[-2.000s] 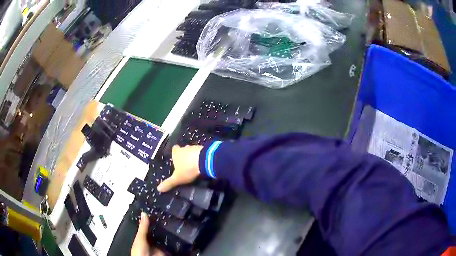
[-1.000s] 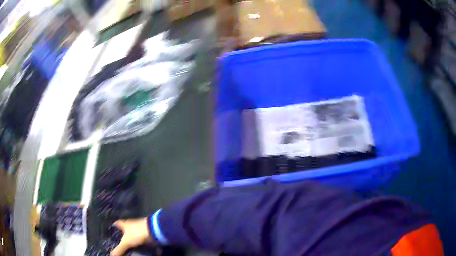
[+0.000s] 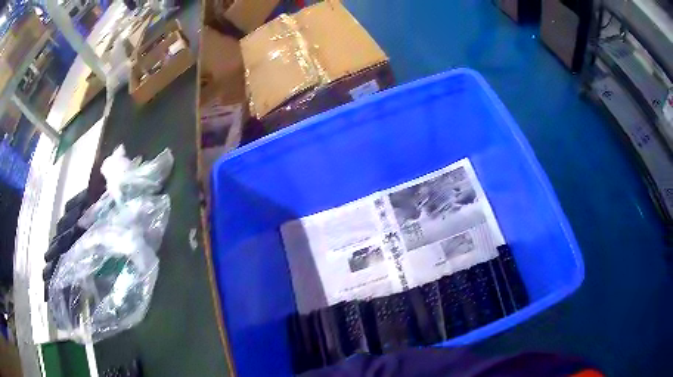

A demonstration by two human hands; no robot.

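Observation:
A large blue tote (image 3: 516, 154) fills the middle of the view. A printed white-grey paper liner (image 3: 354, 254) lies inside it. A row of black remote controls (image 3: 413, 313) lies side by side over the liner's near edge, partly hidden by the tote's near rim. A dark blue sleeve (image 3: 472, 364) crosses the bottom edge of the view. Neither of my hands shows; they are out of the picture or hidden. A few more dark remotes are cut off at the bottom left on the bench.
The dark green bench (image 3: 181, 294) runs along the left, with a crumpled clear plastic bag (image 3: 111, 272) holding something green. Overlapping black remotes lie behind the bag. A taped cardboard box (image 3: 317, 55) stands beyond the tote. Metal racks (image 3: 634, 110) stand at the right.
The view has swung right and forward, so the tote is now central and the bench has shifted left. The right hand, earlier over the bench remotes, has left the picture.

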